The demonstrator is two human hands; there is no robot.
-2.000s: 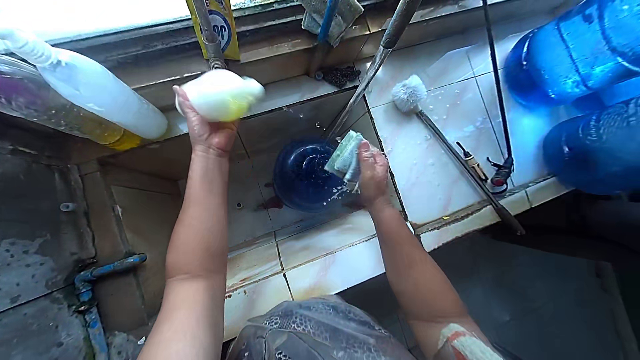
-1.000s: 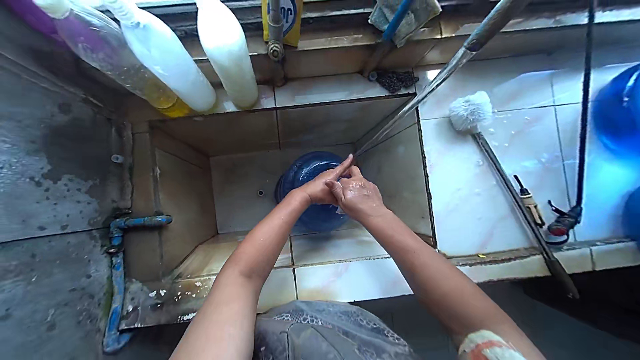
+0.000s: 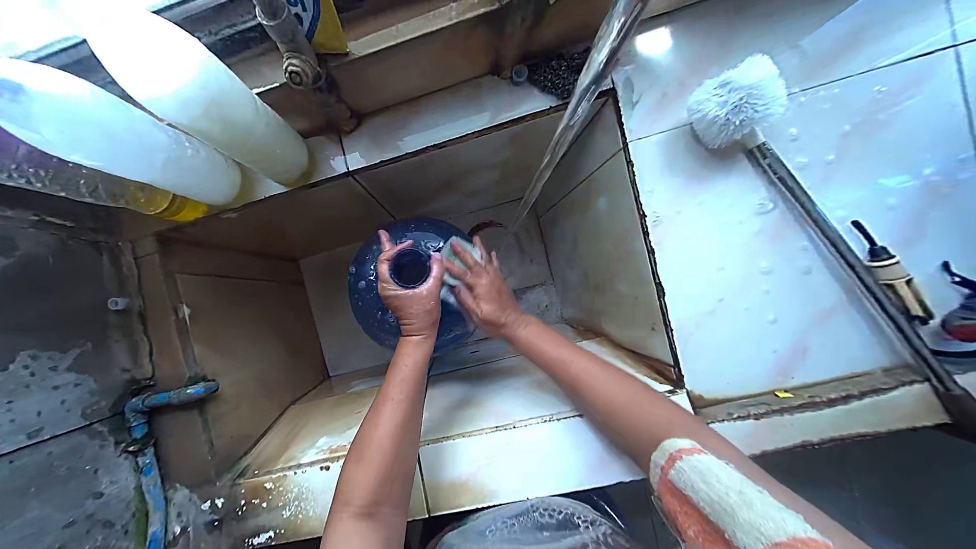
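A large blue plastic water jug (image 3: 374, 305) stands upright on the floor of the tiled basin, its round mouth facing up, with wet suds on its shoulder. My left hand (image 3: 412, 297) grips the jug's neck, thumb and fingers around the mouth. My right hand (image 3: 484, 290) presses a pale green cloth or sponge (image 3: 451, 263) against the jug's right shoulder; the fingers cover much of it. A stream of water (image 3: 568, 114) falls into the basin behind and to the right of the jug.
White bottles (image 3: 198, 91) and a bottle with yellow liquid (image 3: 171, 204) line the upper left ledge. A metal tap (image 3: 301, 69) is above the basin. A round white brush (image 3: 736, 103) with a long handle lies on the right tiled ledge. A blue pipe (image 3: 171, 396) runs at lower left.
Two seconds ago my left hand held up a white bottle; it now grips the jug's neck. My hands were together over the jug one second ago and are now apart on it.
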